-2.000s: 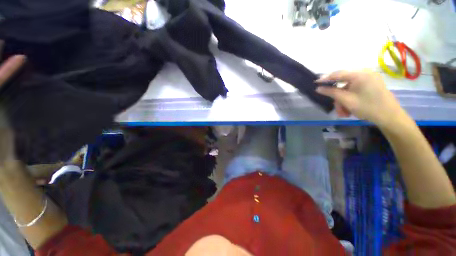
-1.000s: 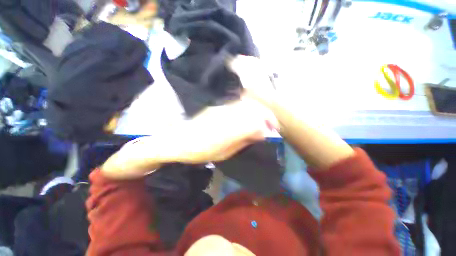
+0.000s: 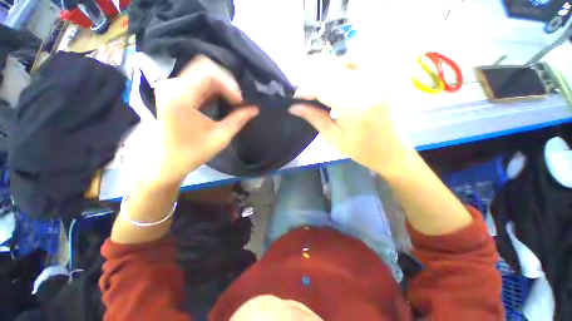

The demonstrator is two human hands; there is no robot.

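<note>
A black garment piece (image 3: 266, 141) lies over the table's front edge, its upper part spread back towards the upper left. My left hand (image 3: 197, 119) pinches its upper edge between thumb and fingers. My right hand (image 3: 351, 113) pinches the same edge a short way to the right. A loop or opening of dark fabric hangs between the hands. The fingertips are partly overexposed and blurred.
The presser foot and needle area (image 3: 326, 31) is behind the hands. Scissors (image 3: 438, 72) with yellow and red handles and a phone (image 3: 513, 82) lie right. Another black pile (image 3: 69, 125) lies left. A blue basket (image 3: 514, 288) stands below right.
My arms were crossed over the garment and are now uncrossed, both hands side by side on its edge. The view has shifted, so the scissors and phone appear further left.
</note>
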